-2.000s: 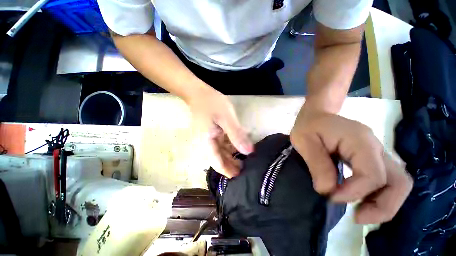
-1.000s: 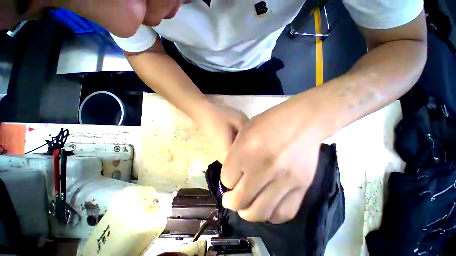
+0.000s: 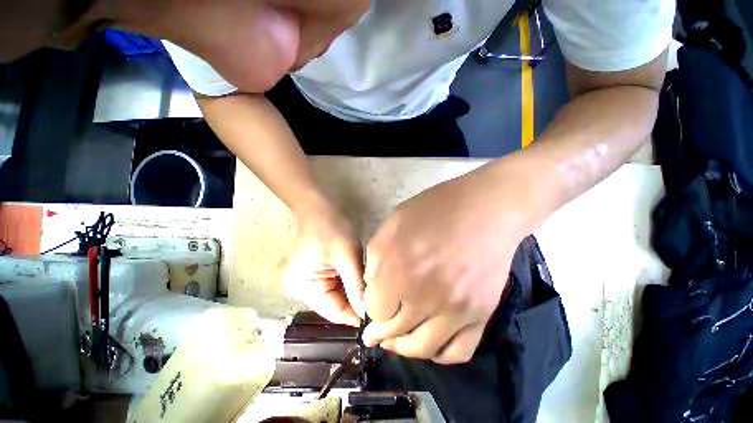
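Note:
A black fabric bag (image 3: 528, 347) lies right of the machine's dark ribbed slide plate (image 3: 318, 351). My left hand (image 3: 442, 273), at image right, is closed over the bag's upper left part and pinches its edge near the needle area. My right hand (image 3: 326, 277), at image left, has its fingertips together on a narrow dark strip at the same edge. The fingertips of both hands nearly touch. The hands hide much of the edge, and no zipper is visible on the bag.
The cream machine head (image 3: 206, 363) is at lower left, with a red and black tool (image 3: 97, 297) upright on it. Black pieces (image 3: 702, 330) are heaped at far right. A person in a white shirt leans over the worn table (image 3: 264, 223); part of the head shows at upper left.
My left hand has moved left across the bag and closed at its edge. My right hand came to that edge, then shifted slightly left into clearer view. The bag's zipper is now out of sight.

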